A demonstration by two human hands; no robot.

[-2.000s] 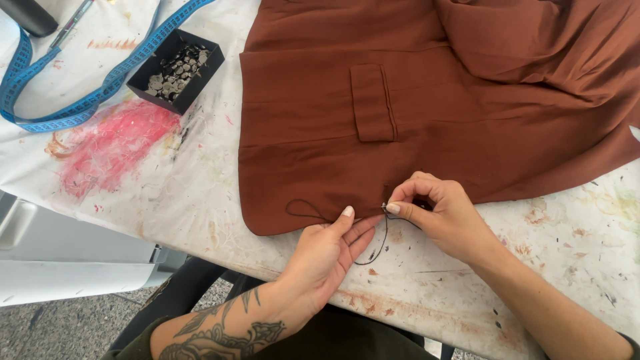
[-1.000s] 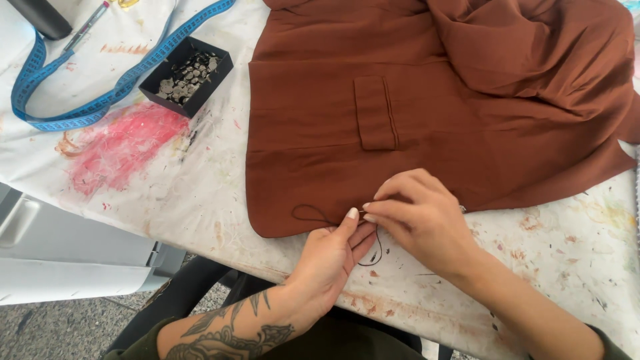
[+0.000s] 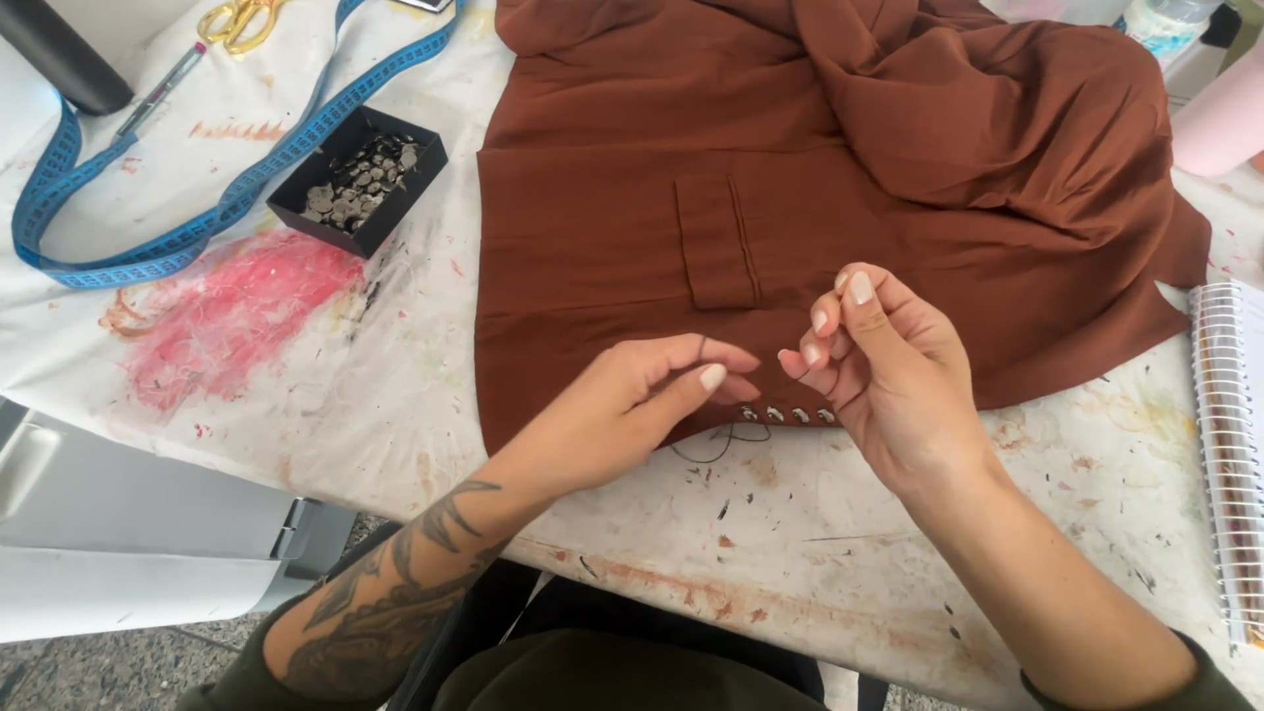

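Observation:
A brown jacket (image 3: 592, 227) with a pocket flap (image 3: 716, 242) lies spread on the table. Along its near edge sits a row of small metallic embellishments (image 3: 801, 415), with dark thread (image 3: 729, 444) looping below them. My left hand (image 3: 642, 400) hovers over that edge, left of the row, thumb and fingers apart, a dark strand across its index finger. My right hand (image 3: 884, 365) is raised above the right end of the row, thumb pressed to the index finger; a needle between them is too small to make out.
At the upper left are a black box of metallic pieces (image 3: 425, 173), a blue measuring tape (image 3: 232, 202), gold-handled scissors (image 3: 240, 22), a pen (image 3: 163, 89) and a black cylinder (image 3: 64, 54). A spiral notebook (image 3: 1224, 444) lies at the right edge, below a pink object (image 3: 1224, 118).
My left hand has come off the jacket's edge, and my right hand has risen away from it. The row of metallic pieces, largely hidden by my hands before, now shows.

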